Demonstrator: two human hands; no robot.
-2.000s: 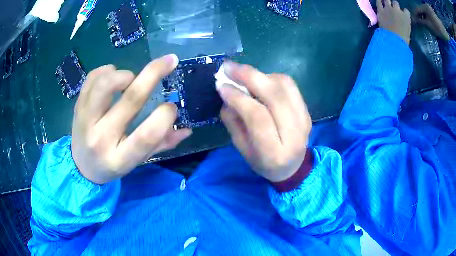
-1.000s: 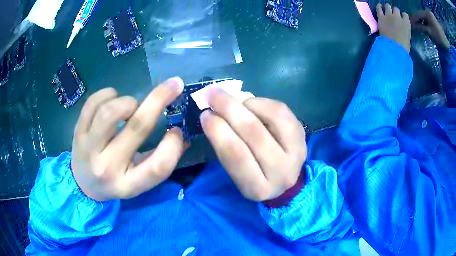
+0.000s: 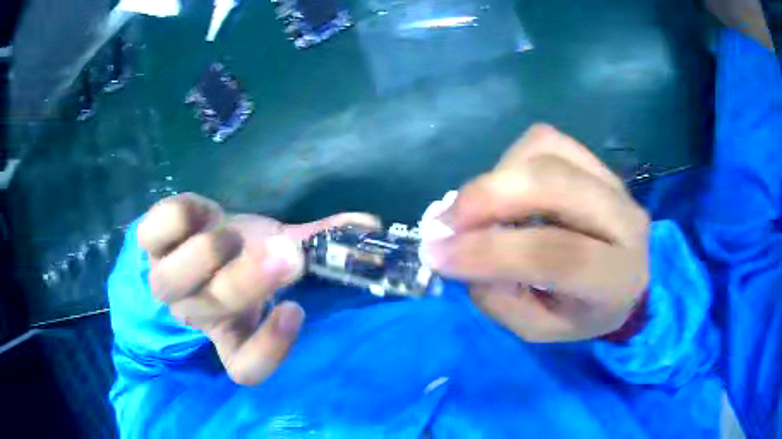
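A circuit board (image 3: 364,260) is held tilted near the bench's front edge, in front of my blue smock, with small parts and connectors showing; it is blurred. My left hand (image 3: 249,266) grips its left end between thumb and fingers. My right hand (image 3: 549,240) pinches a white wiping cloth (image 3: 437,230) at the board's right end. The right fingers and cloth hide that end, so I cannot tell whether they also grip the board. No black heatsink face is visible on the held board.
Boards with dark blocks lie at upper left (image 3: 220,101) and top centre (image 3: 313,19). A clear plastic sheet (image 3: 437,39) lies at the top. A white nozzle (image 3: 220,17) and white wad (image 3: 153,6) touch the top edge. Another person's blue sleeve (image 3: 744,154) is at right.
The board has been lifted off the bench and tilted, with both hands around it. The cloth has moved to its right end. The view has shifted, so the bench items appear further right and higher.
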